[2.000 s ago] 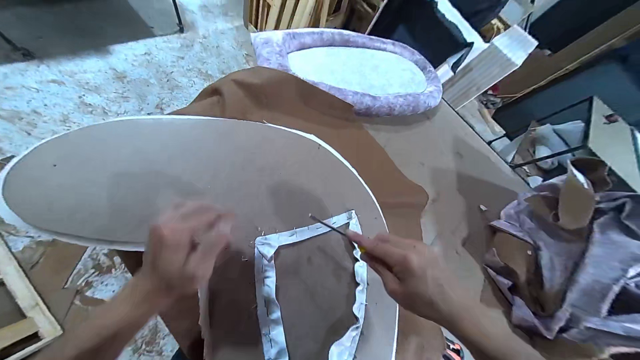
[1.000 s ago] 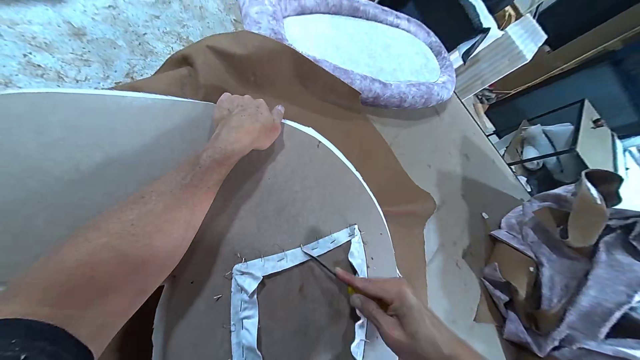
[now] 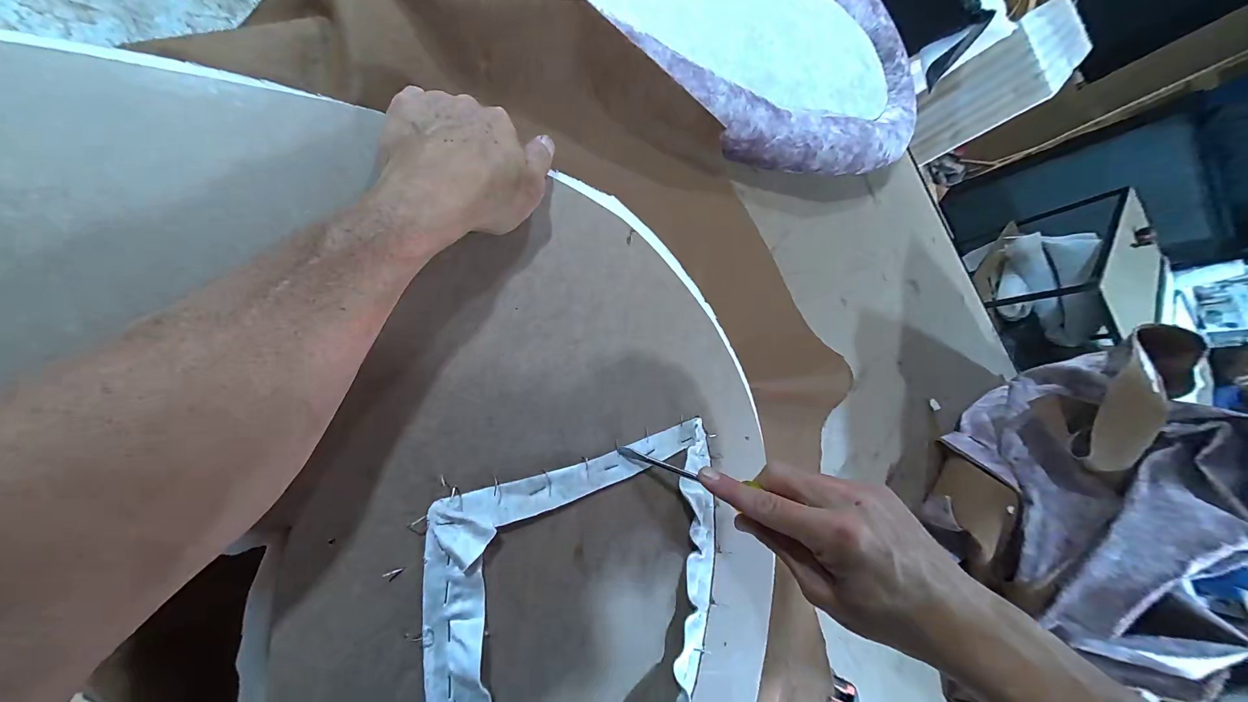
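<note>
A large curved panel [image 3: 546, 341] with a white edge lies over brown fabric [image 3: 682, 175]. My left hand [image 3: 463, 161] is closed over the panel's far rim, its thumb pointing right. A white fabric strip [image 3: 561, 485], fixed with staples, frames a rectangular area of the panel; several staples stand up along it. My right hand [image 3: 829, 536] holds a thin metal tool with a partly hidden yellow handle, perhaps a screwdriver or staple lifter [image 3: 658, 463]. The tool's tip touches the strip's upper length, left of its right corner.
An oval piece edged in purple plush [image 3: 819, 146] rests at the back of the table [image 3: 877, 263]. Crumpled purple-grey fabric [image 3: 1121, 507] is heaped on the right. Beyond the table edge stand a black-framed box [image 3: 1121, 263] and a stack of pale strips [image 3: 1004, 78].
My left hand, blurred above the panel two seconds ago, has moved up and right onto its far rim. The tool tip has shifted right along the strip since one second ago. The view has moved closer.
</note>
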